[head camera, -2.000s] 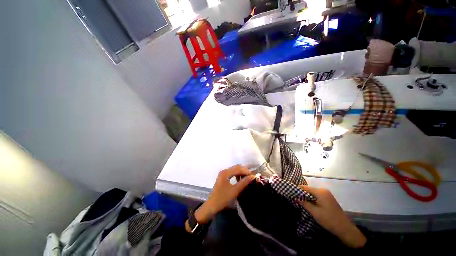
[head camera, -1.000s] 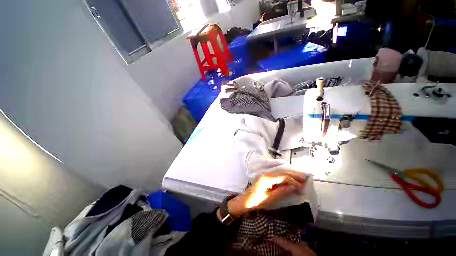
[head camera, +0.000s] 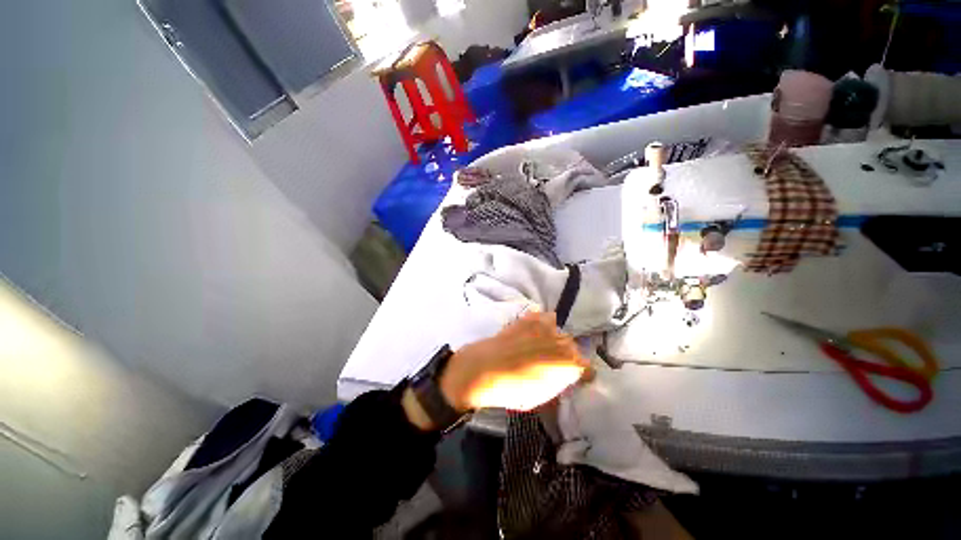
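Observation:
My left hand (head camera: 518, 364), overexposed and with a dark band on the wrist, is closed on the pale fabric (head camera: 609, 438) at the table's front edge. The pale fabric runs up past a dark strip (head camera: 569, 296) to the left of the presser foot area (head camera: 674, 295), which is brightly lit. The checked fabric (head camera: 532, 464) hangs below the hand, over the table edge. My right hand (head camera: 655, 523) shows only in part at the bottom edge, blurred, by the checked fabric; its fingers are hidden.
Scissors (head camera: 880, 364) with red and yellow handles lie right of the needle. Brown plaid cloth (head camera: 798, 211) drapes over the machine arm. Checked and pale pieces (head camera: 506, 216) lie at the table's left rear. A garment pile (head camera: 227, 475) is low at left. A red stool (head camera: 425, 100) stands beyond.
The checked fabric has gone from between both hands on the table to hanging at the front edge. My left hand has reached across the pale fabric; my right hand has dropped to the bottom edge.

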